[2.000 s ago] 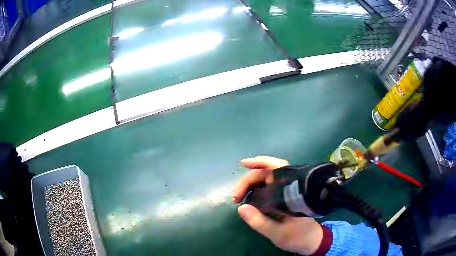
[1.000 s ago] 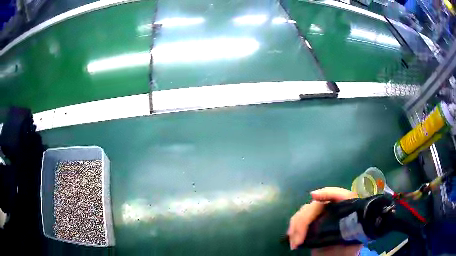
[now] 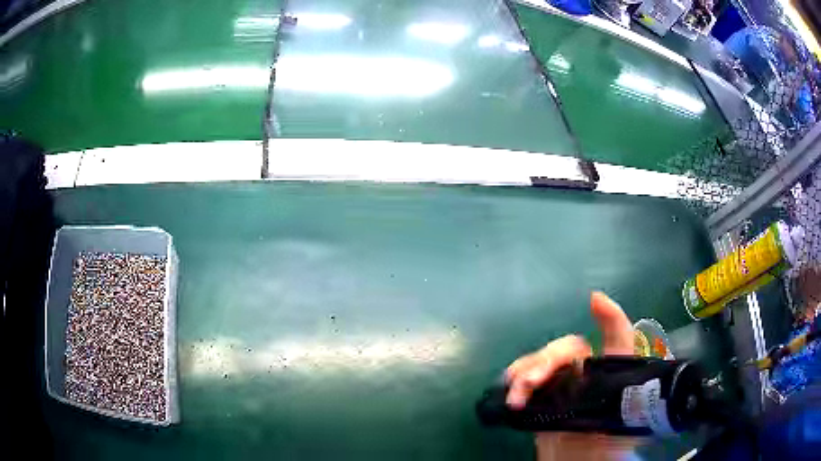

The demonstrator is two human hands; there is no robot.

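Note:
My right hand [image 3: 558, 360] is at the lower right, slightly blurred, around a thick black electric screwdriver [image 3: 585, 396] with a pale label. The screwdriver lies nearly level, its narrow end to the left. The fingers bend over its body and the thumb points up, off it. Its right end runs into dark blur. Behind the hand, a small clear cup [image 3: 650, 335] with yellowish and orange contents is partly hidden. My left hand is not in view.
A pale grey bin [image 3: 173, 333] full of tiny screws stands on the green bench at the left. A yellow spray can [image 3: 734, 272] lies tilted at the right. The white-edged green conveyor [image 3: 405, 167] crosses behind. Dark shapes fill the left edge; a metal bar stands far right.
My right hand has moved right with the screwdriver, and its thumb now points up. The cup is more covered and the red handle no longer shows. The camera view has turned and shifted.

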